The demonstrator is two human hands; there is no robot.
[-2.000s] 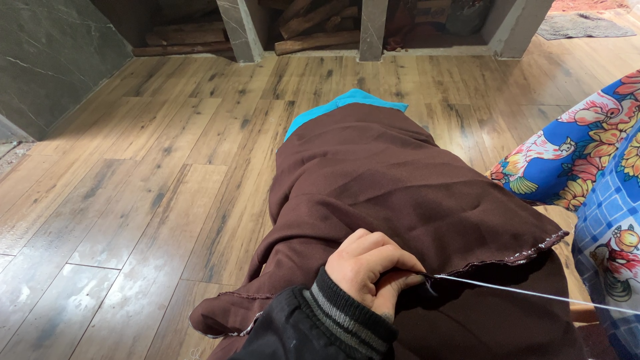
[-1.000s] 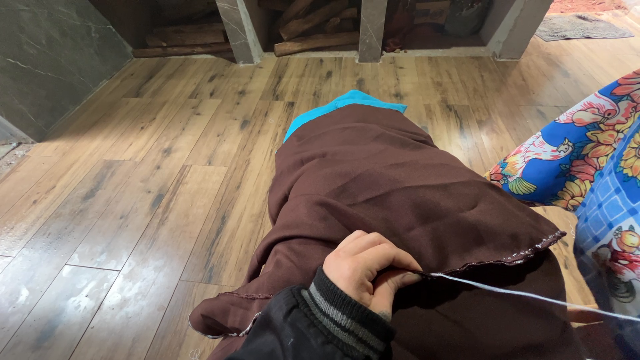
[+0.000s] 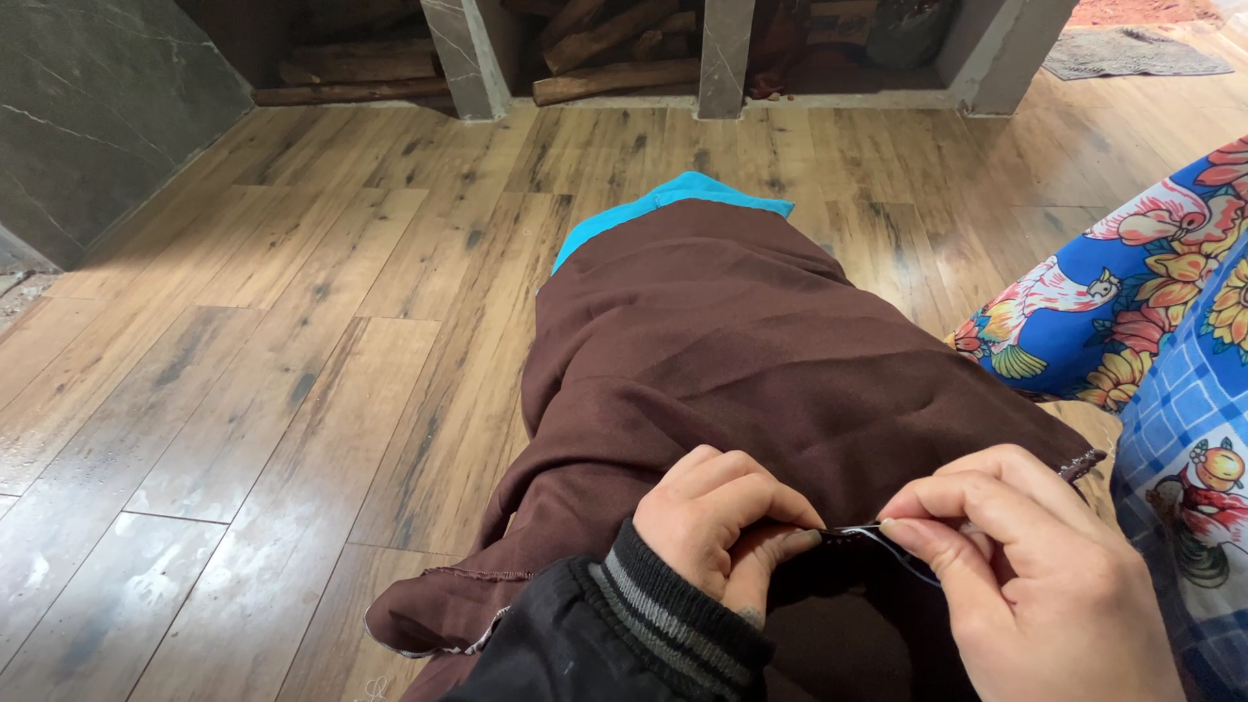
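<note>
Dark brown fabric (image 3: 721, 361) lies draped in front of me, with bright blue cloth (image 3: 673, 195) at its far end. My left hand (image 3: 726, 526), in a black sleeve with a striped cuff, pinches the fabric's edge between thumb and fingers. Close to its right, my right hand (image 3: 1019, 556) holds a thin needle between thumb and forefinger, at the same edge. A pale thread (image 3: 907, 556) loops below the needle toward my right palm. Light stitches (image 3: 1080, 465) show along the fabric's right corner.
Brightly printed cloth (image 3: 1121, 283) with birds and flowers hangs at the right. Beyond the wood-look floor (image 3: 292, 390), firewood (image 3: 614, 81) lies in open bays between stone-look pillars (image 3: 723, 58). A grey mat (image 3: 1131, 53) lies at the far right.
My right hand has come into view from the right and is now beside my left. The thread, stretched out to the right before, now hangs in a slack loop. My left hand still pinches the edge.
</note>
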